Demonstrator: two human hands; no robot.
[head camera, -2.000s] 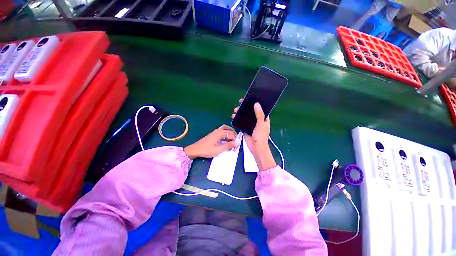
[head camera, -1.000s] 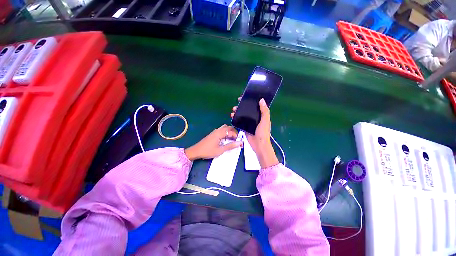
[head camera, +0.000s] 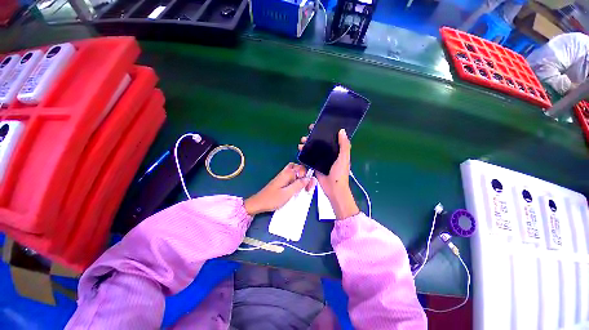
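Note:
My right hand holds a black test phone with its screen dark, tilted up to the right, thumb along its right edge. My left hand pinches a white cable plug at the phone's lower end. A white power bank lies below my left fingers, its upper end hidden by them. A second white slab shows partly behind my right wrist. A white charging cable loops from there round my right forearm.
Stacked red blister trays stand left, beside a dark charging unit and a tape roll. At right are a purple round item and a white blister tray. A black compartment tray and blue box stand far side. A person's sleeve shows far right.
The phone has tilted slightly back and forth, and a bright reflection on its screen is gone. My left fingers stay at the phone's lower end.

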